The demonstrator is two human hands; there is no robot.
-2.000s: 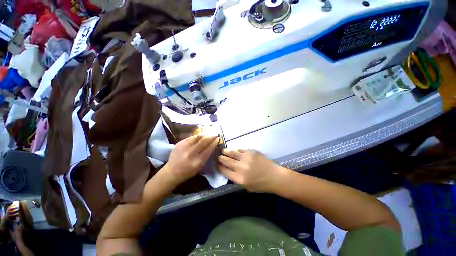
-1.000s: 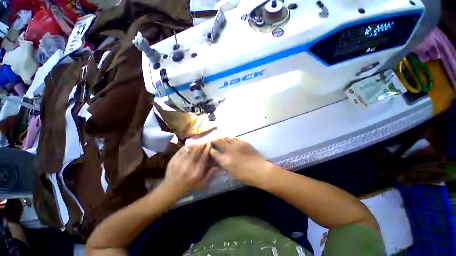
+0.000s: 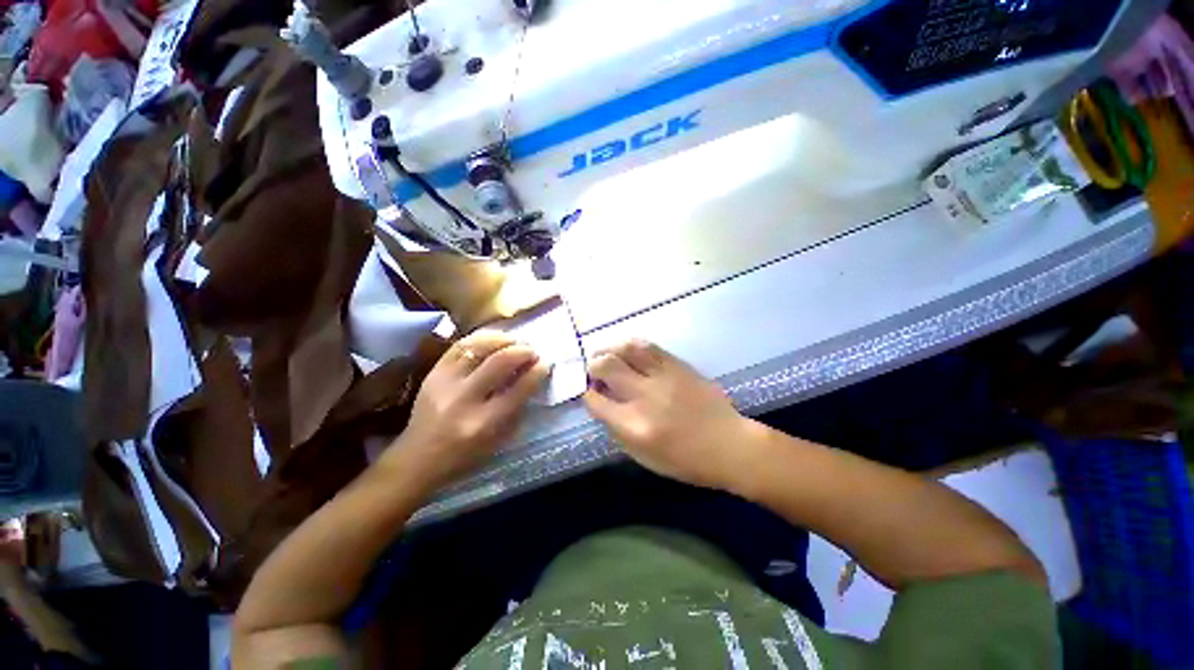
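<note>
A small white cloth piece with a dark right edge (image 3: 563, 351) lies on the machine bed just in front of the lit presser foot and needle area (image 3: 542, 267). My left hand (image 3: 474, 393) has its fingertips closed on the left part of this white cloth. My right hand (image 3: 655, 403) pinches its lower right edge. The brown garment panel (image 3: 282, 275), with white cloth (image 3: 382, 314) attached, lies heaped left of the needle. A brown part reaches under the lit head. The exact fingertip grip is small in view.
The white sewing machine head (image 3: 707, 144) spans the top. A pale card (image 3: 1002, 173) and yellow-green loops (image 3: 1110, 141) lie at its right end. Blue baskets (image 3: 1120, 524) are low right. A person's arm (image 3: 37, 613) shows at the lower left edge.
My hands were close together at the cloth a second ago; now they are apart, with the white piece lying flat between them. The camera view has shifted, moving the machine up and left.
</note>
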